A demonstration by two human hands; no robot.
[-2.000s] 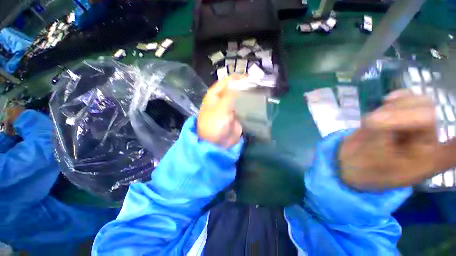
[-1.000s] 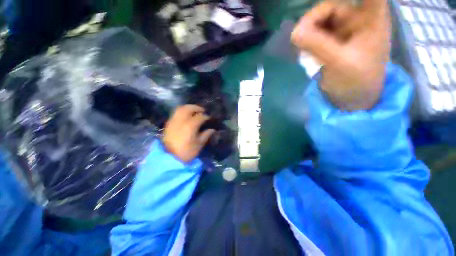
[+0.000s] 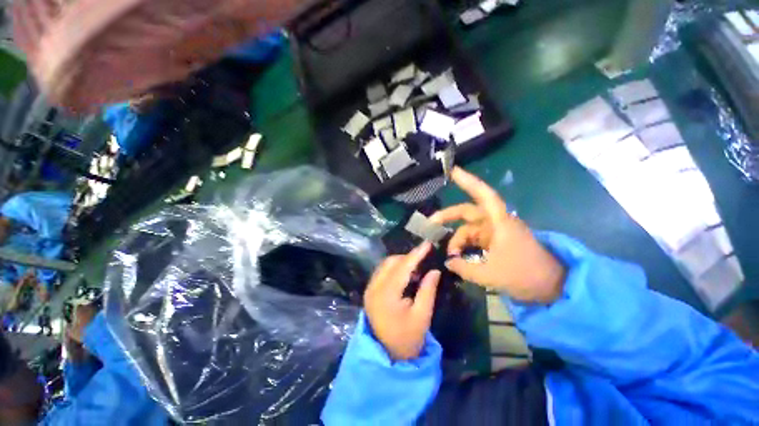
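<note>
My left hand (image 3: 401, 304) holds a small black part between thumb and fingers. A silver-grey adhesive pad (image 3: 426, 227) lies at its fingertips, where my right hand (image 3: 503, 250) touches it. A thin piece stands at my right index fingertip; I cannot tell what it is. A strip of die-cut adhesive pieces (image 3: 506, 333) lies near my waist, partly hidden by my right sleeve. Loose black parts lie behind my hands, mostly hidden.
A black box (image 3: 493, 143) holds a heap of finished parts (image 3: 403, 123). A clear poly bag (image 3: 225, 308) bulges at left. Spare adhesive strips (image 3: 657, 183) fan out at right. A perforated disc (image 3: 419, 190) adjoins the box. Another person's blue sleeve (image 3: 104, 378) shows lower left.
My two hands have come together in front of the box. My left hand has lifted from the dark parts with one. The view has shifted, bringing the box and spare strips into fuller sight.
</note>
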